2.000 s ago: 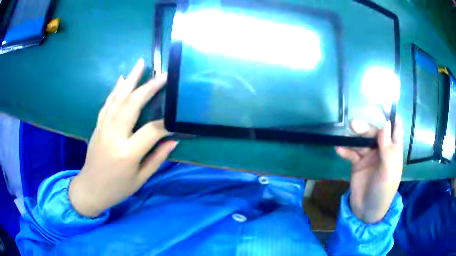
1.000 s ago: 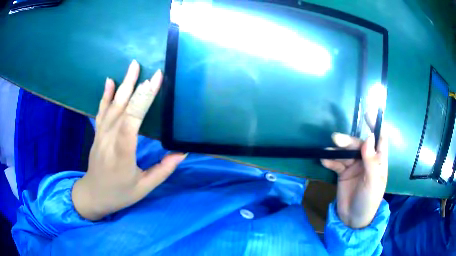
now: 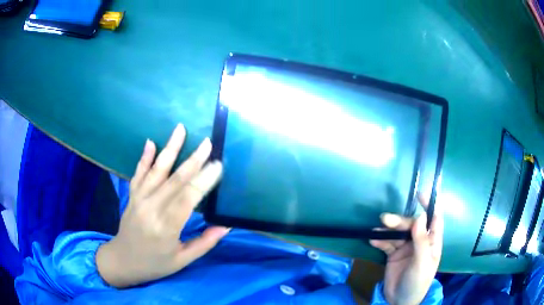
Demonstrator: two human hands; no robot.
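Note:
A clear touch panel (image 3: 310,184) with a black border is held over the front part of the green bench, with a strong white reflection across it. Its lower edge overlaps the blue smock. My right hand (image 3: 411,250) grips its lower right corner between thumb and fingers. My left hand (image 3: 173,208) is at its left edge with fingers spread; the fingertips are at or touching the black border, and the thumb is by the lower left corner. A second dark edge shows inside the right border; whether it is a separate frame or a reflection I cannot tell.
A display module (image 3: 65,15) with a gold flex cable (image 3: 112,20) lies at far left on the green bench (image 3: 119,77). A row of panels (image 3: 504,196) lies at right. The bench's front edge curves below.
The panel has come lower in the view, and its whole top border now shows. My left fingers are now at its left edge. The right hand keeps its grip. The view has shifted too.

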